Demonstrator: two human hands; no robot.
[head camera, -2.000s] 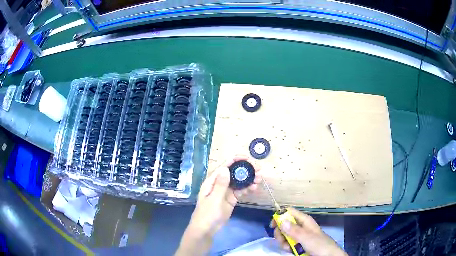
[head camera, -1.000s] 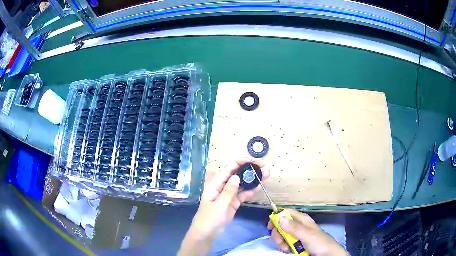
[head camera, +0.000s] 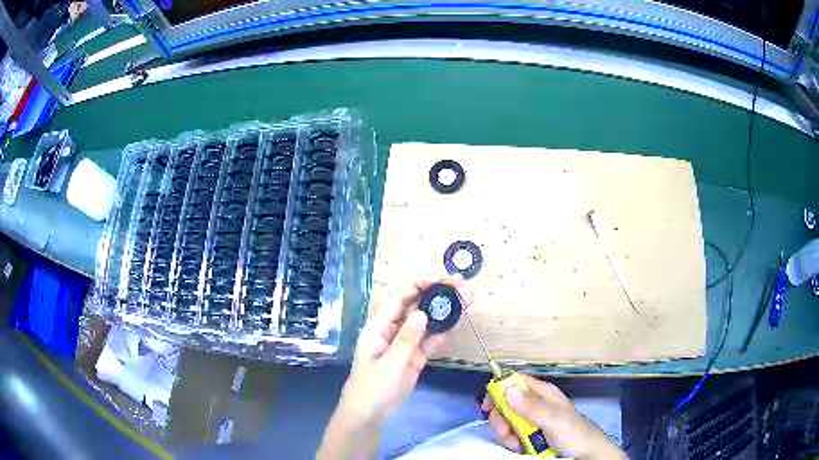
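My left hand holds a small black wheel with a pale grey hub, face up, over the near edge of the tan cardboard mat. My right hand grips a yellow-handled tool below the mat's edge. Its long thin metal shaft points up and left, with the tip at or very near the wheel's right rim; contact cannot be told. Two more black wheels with pale hubs lie on the mat, one just beyond the held wheel and one farther back.
A clear blister tray packed with black discs stands left of the mat. A slim silver pointed tool and dark specks lie on the mat. A white cylinder and clear bin are far left. A cable and blue-handled tool are right.
The held wheel first moved right and slightly back, then a little left again. The tool's shaft tip crossed the wheel's face a second ago and is now at its right rim.
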